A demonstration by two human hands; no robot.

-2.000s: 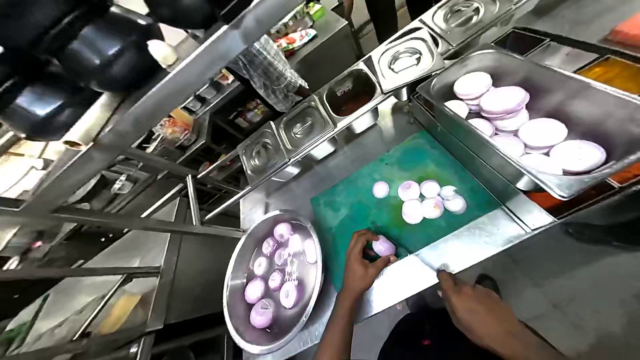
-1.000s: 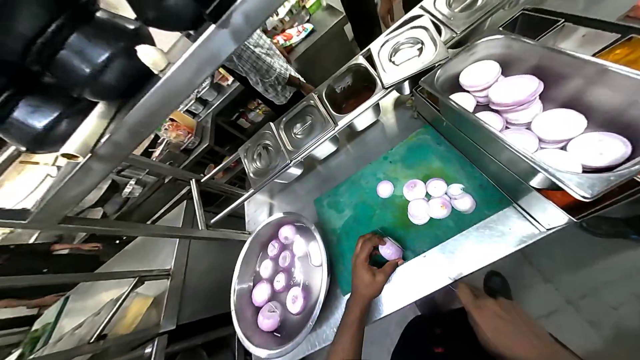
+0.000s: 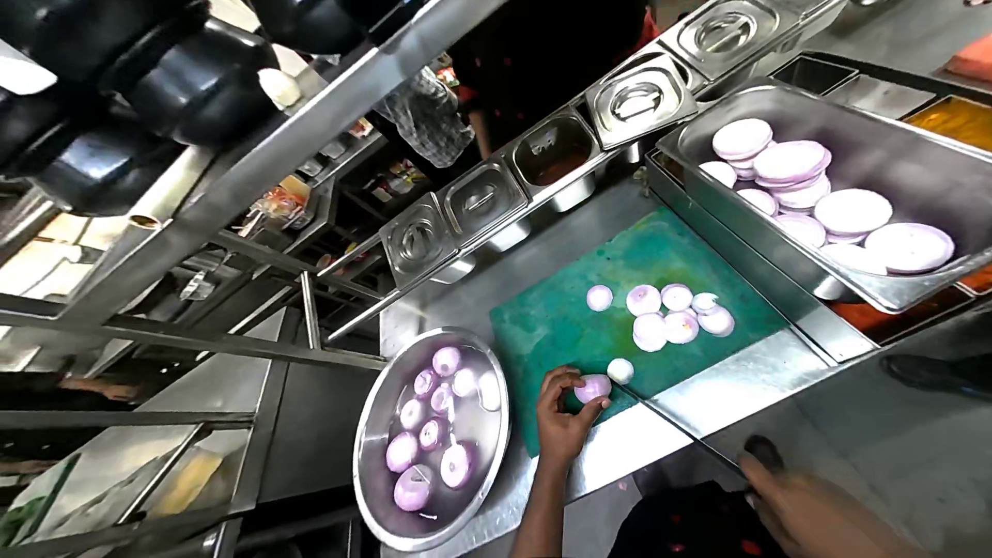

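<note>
My left hand (image 3: 564, 415) grips a peeled onion (image 3: 593, 388) near the lower edge of a green cutting board (image 3: 558, 310). A knife (image 3: 682, 428) is in my right hand (image 3: 806, 496), at the lower right, with its blade reaching to the onion's right side. Beside the tip lies a small pale slice (image 3: 620, 370). Further up the board rest several onion slices (image 3: 649, 332), and one slice (image 3: 599, 297) lies apart from them. Left of the board, a steel bowl (image 3: 496, 457) holds peeled onions (image 3: 413, 487) in water.
At the upper right, a deep steel pan (image 3: 922, 151) holds thick onion slices (image 3: 855, 211). A row of lidded steel containers (image 3: 482, 199) lines the far counter edge. A metal shelf frame (image 3: 310, 116) with black bowls (image 3: 198, 81) crosses the left. A person in dark clothing (image 3: 542, 62) stands beyond the containers.
A small pale slice now lies beside the held onion, and the knife blade has come against the onion. A person in dark clothing now stands behind the containers.
</note>
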